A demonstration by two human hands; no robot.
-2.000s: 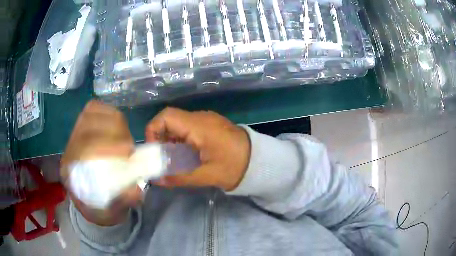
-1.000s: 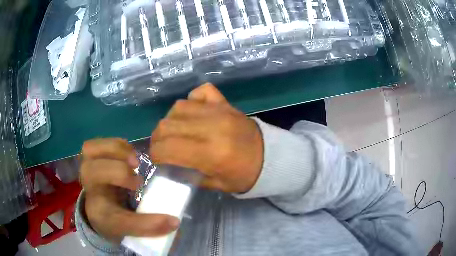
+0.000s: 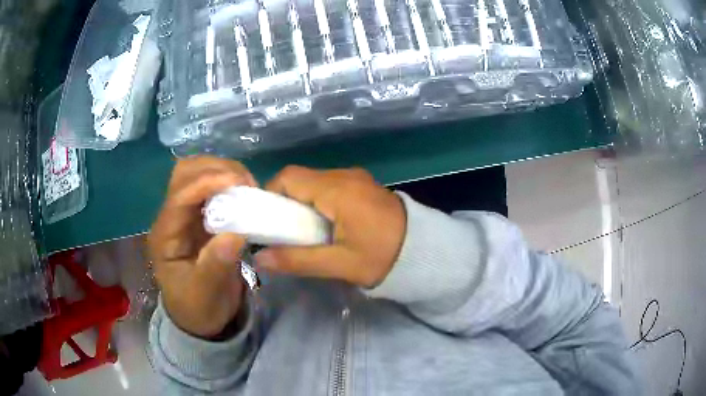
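A smooth white housing (image 3: 267, 216) with an oval end is held between both hands, above the lap and in front of the bench edge. My left hand (image 3: 203, 240) grips its left end, fingers above and thumb below. My right hand (image 3: 348, 224) grips its right end, fingers along the top and thumb beneath. A small shiny clear piece (image 3: 249, 275) shows just below my left hand; what it is, I cannot tell. The housing's right end is hidden in my right hand.
A clear blister tray (image 3: 371, 100) with rows of white sticks lies on the green bench (image 3: 503, 139). A parts box (image 3: 77, 128) with white slips and a labelled box (image 3: 66, 193) lie left. Clear trays (image 3: 658, 85) lie right. A red stool (image 3: 81, 329) stands lower left.
The housing has moved up and turned from steeply slanted to nearly level, its oval end now to the left. My left hand has risen; my right hand has turned to grip the housing's right end.
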